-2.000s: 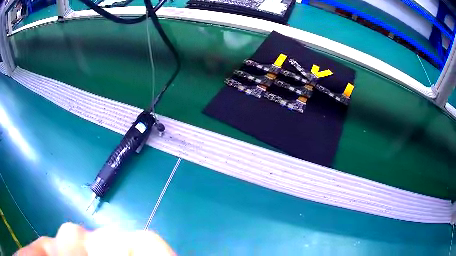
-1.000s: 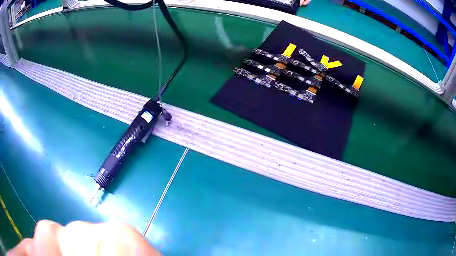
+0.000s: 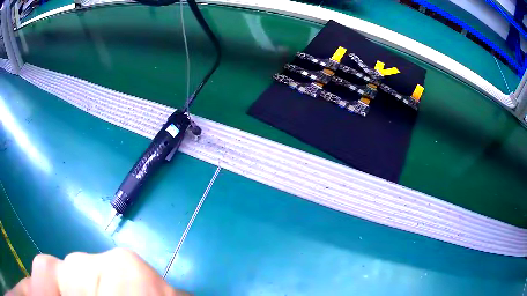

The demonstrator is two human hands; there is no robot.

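One bare hand, taken as my left hand (image 3: pixel 104 274) by its place, shows at the bottom left edge. It is overexposed and cut off; its knuckles look bent, and whether it holds anything is hidden. My right hand is not in view. A black electric screwdriver (image 3: pixel 151 158) hangs above my left hand on a thin line with a black cord, its silver bit pointing down-left. Several narrow dark circuit boards (image 3: pixel 341 103) with yellow tape tabs (image 3: pixel 339 55) lie in rows on a black mat (image 3: pixel 346 136), beyond the whitish ribbed strip (image 3: pixel 277 156).
The green-blue bench (image 3: pixel 277 231) has a thin straight seam below the ribbed strip. A pale frame rail (image 3: pixel 427 58) runs along the far side of the dark green surface (image 3: pixel 115 69). Blue rails (image 3: pixel 462 26) stand at the upper right.
The view has shifted: the screwdriver, mat and boards appear slightly higher and farther right. The hand remains at the bottom left edge. The hand seen briefly at the top edge is gone.
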